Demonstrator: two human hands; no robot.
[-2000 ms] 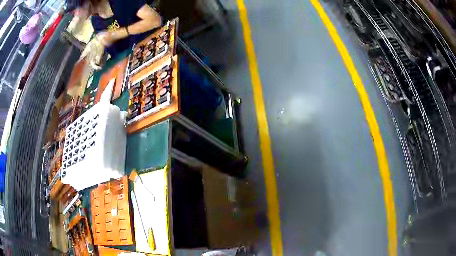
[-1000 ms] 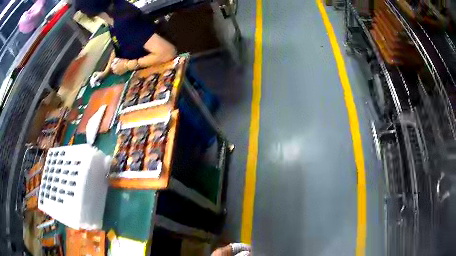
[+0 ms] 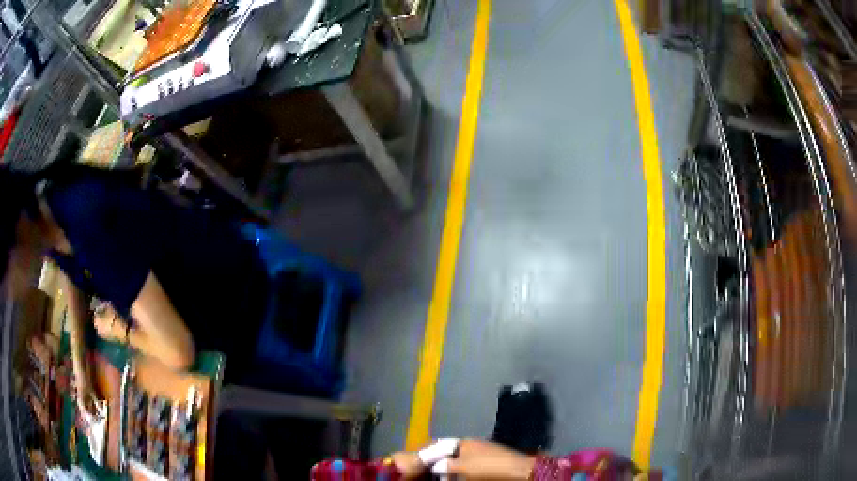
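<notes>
My left hand (image 3: 411, 463) and my right hand (image 3: 490, 460) meet at the bottom edge, partly cut off, with patterned red sleeves on both arms. White finger cots (image 3: 439, 452) show where the fingers come together. The fingers are small and blurred, so whether they hold anything cannot be told. An orange fixture board (image 3: 176, 380) with rows of black parts lies on the green bench at lower left, away from my hands.
A person in dark clothes (image 3: 155, 254) leans over the bench at left, by a blue stool (image 3: 305, 324). A white machine (image 3: 202, 70) stands on a table at upper left. Grey floor (image 3: 554, 207) runs between yellow lines. Racks with orange boards (image 3: 794, 310) line the right. A dark shoe (image 3: 523, 415) shows below.
The view has moved forward along the aisle. The foam tray has left the view, and the loaded boards have shifted down and left. Both hands now show, together; the stool and machine have come into view.
</notes>
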